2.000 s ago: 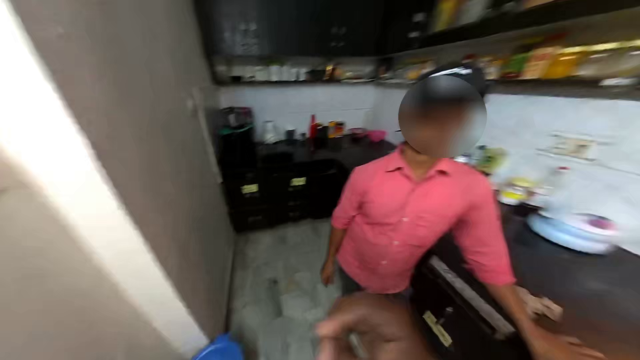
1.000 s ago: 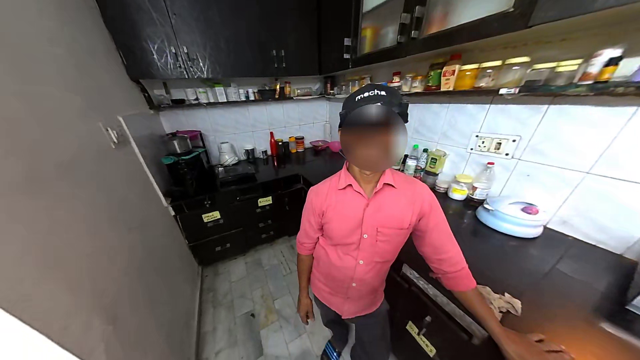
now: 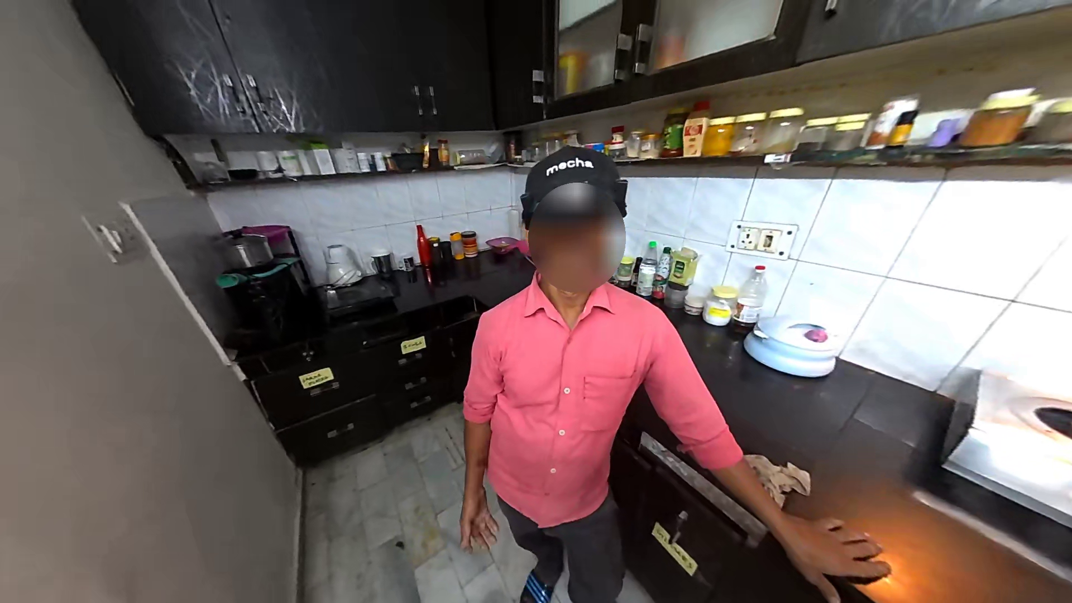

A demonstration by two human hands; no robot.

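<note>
Neither my left hand nor my right hand shows in the view now. A person in a pink button-up shirt (image 3: 569, 402) and a black cap (image 3: 574, 174) stands facing me. One hand of this person (image 3: 833, 548) lies flat with spread fingers on the dark countertop (image 3: 745, 410); the other hand (image 3: 477, 521) hangs at the side. A crumpled cloth (image 3: 779, 479) lies on the counter behind the person's forearm. Further back on the same counter are a white and pale blue round container (image 3: 791, 345), a bottle with a red cap (image 3: 751, 297) and a yellow-lidded jar (image 3: 720, 306).
A gas stove (image 3: 1017, 435) stands at the right. A grey wall (image 3: 167, 377) runs along the left. Black drawers (image 3: 327, 389) bear labels below the far counter. Jars line a shelf (image 3: 904, 159) under wall cabinets (image 3: 352, 67). The floor (image 3: 410, 511) is tiled.
A blurred hand at the bottom centre, seen two seconds ago, has gone out of view. The view has shifted, and the stove now shows at the right. The person's hand remains on the counter.
</note>
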